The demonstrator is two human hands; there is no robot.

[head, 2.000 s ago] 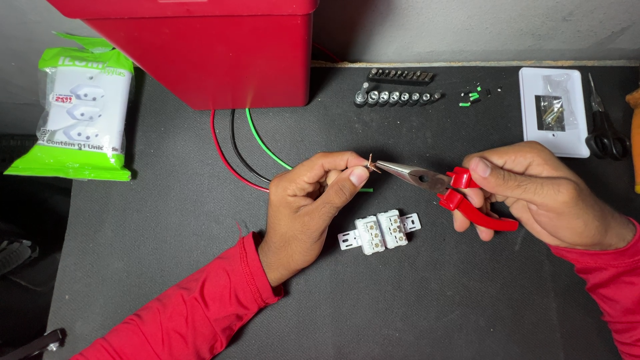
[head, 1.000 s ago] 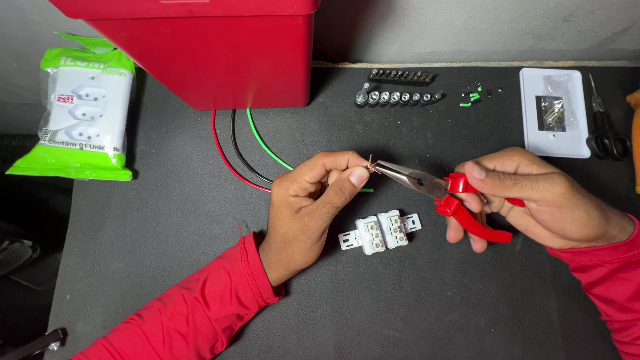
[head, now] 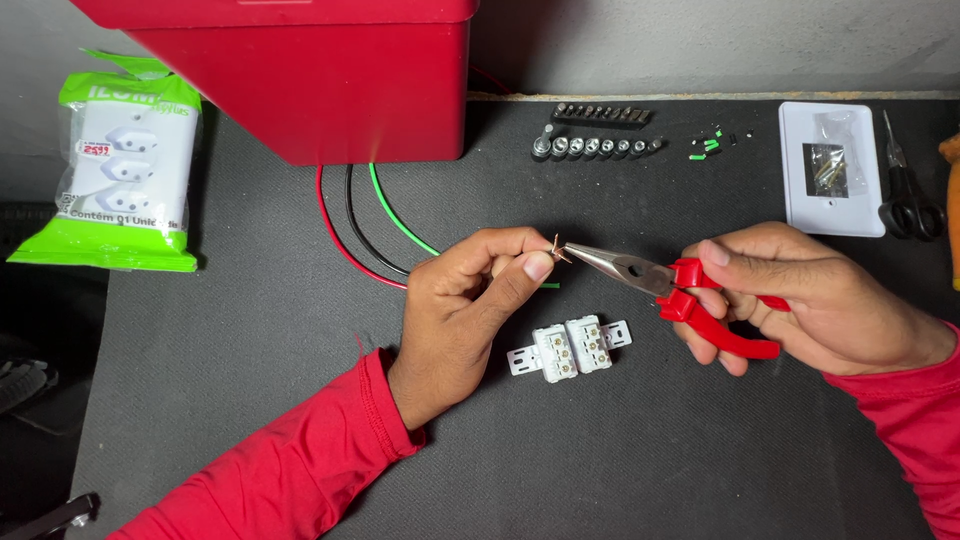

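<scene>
My left hand point(head: 472, 307) pinches the bared end of a wire between thumb and forefinger, its copper strands point(head: 557, 250) splayed out past the fingertips. Long-nose pliers with red handles point(head: 705, 326) are held in my right hand point(head: 787, 296), their jaw tips right beside the strands. Red point(head: 337, 251), black point(head: 358, 236) and green point(head: 390, 214) wires curve out from under a red box toward my left hand; a green end shows below the fingers. Which wire is pinched is hidden. A white socket module assembly point(head: 559, 352) with screw terminals lies below the hands.
The red plastic box point(head: 375, 97) stands at the back. Behind are screwdriver bits point(head: 600, 115), sockets point(head: 592, 148) and green insulation scraps point(head: 697, 157). A white wall plate point(head: 832, 214) with a small bag on it and black-handled scissors point(head: 911, 210) lie right, a packaged outlet point(head: 127, 165) left.
The pliers have turned and shifted slightly in my right hand, their tips staying near the copper strands. My left hand has kept its pinch in about the same place.
</scene>
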